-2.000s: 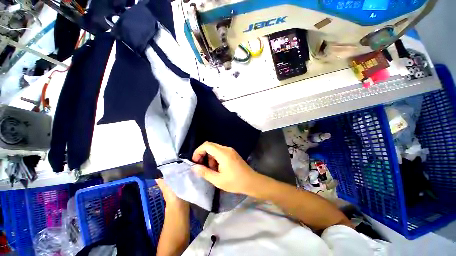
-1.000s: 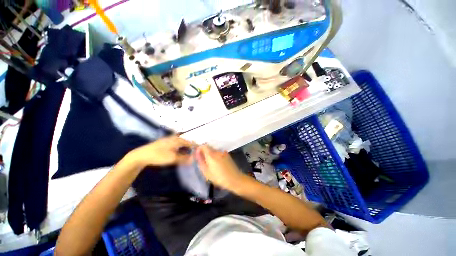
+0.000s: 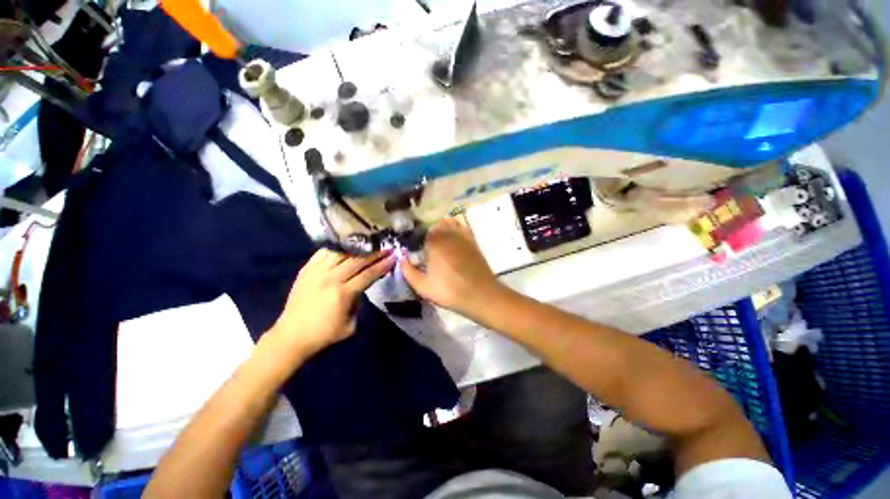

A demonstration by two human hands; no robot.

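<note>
The white sewing machine (image 3: 449, 146) with a blue stripe stands across the upper middle. The navy garment piece (image 3: 185, 234) is spread left of the needle and hangs over the table's front edge. My left hand (image 3: 327, 292) lies with its fingertips on the cloth just in front of the presser foot (image 3: 395, 239). My right hand (image 3: 449, 268) is at the right side of the foot, its fingertips on the same small pale piece of cloth (image 3: 394, 278). The needle tip is hidden by the fingers and the blur.
A black phone (image 3: 552, 214) lies under the machine arm. A red and gold packet (image 3: 727, 216) and a cluster of bobbins (image 3: 810, 200) lie at the right. An orange stick (image 3: 200, 27) rises above the machine's left end. A blue basket (image 3: 854, 322) stands below right.
Both hands have moved from near my lap up to the presser foot with the cloth. The view has moved closer to the machine, and the navy cloth now covers more of the table.
</note>
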